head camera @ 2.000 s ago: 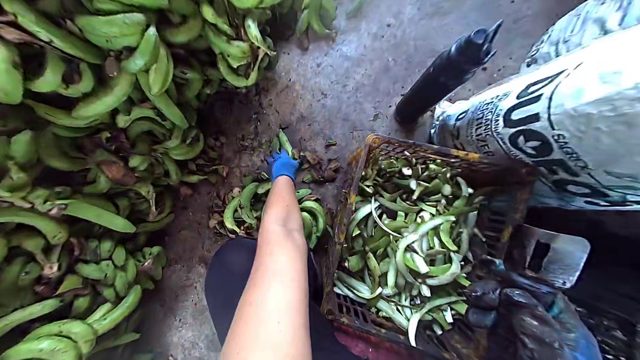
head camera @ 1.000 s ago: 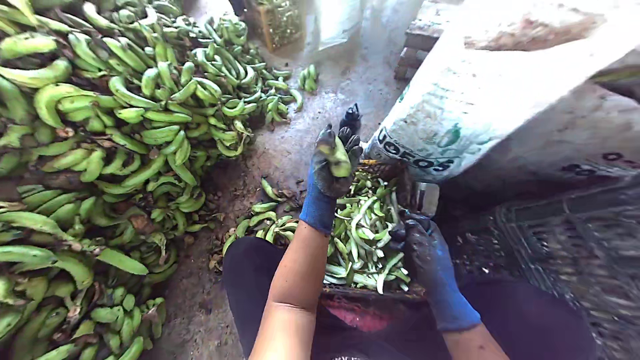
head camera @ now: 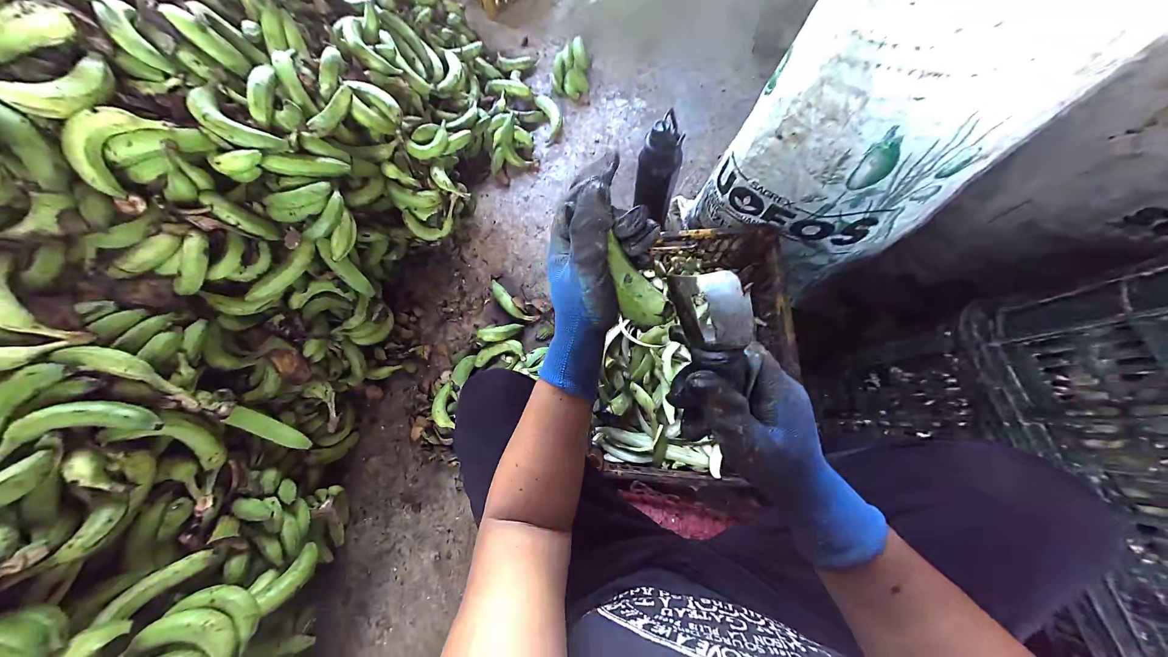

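My left hand (head camera: 589, 260), in a blue glove with a blackened palm, grips one end of a green plantain (head camera: 636, 285) above a crate. My right hand (head camera: 753, 415), gloved alike, holds a dark-handled tool with a wide metal blade (head camera: 723, 308), close to the right of the plantain. Beneath both hands, the rusty-brown plastic crate (head camera: 783, 319) holds green and pale peel strips (head camera: 643, 401). Several green plantains (head camera: 497, 347) lie on the floor left of the crate.
A large heap of green plantains (head camera: 301, 201) covers the left side. A dark cylindrical object (head camera: 659, 169) stands beyond the crate. Printed white sacks (head camera: 876, 137) lean at the upper right, and dark plastic crates (head camera: 1068, 365) sit at the right. A small plantain cluster (head camera: 571, 68) lies farther off.
My left hand reached to the floor plantains two seconds ago; it has since come up over the crate with a plantain. The bladed tool has come up beside it. The view has shifted.
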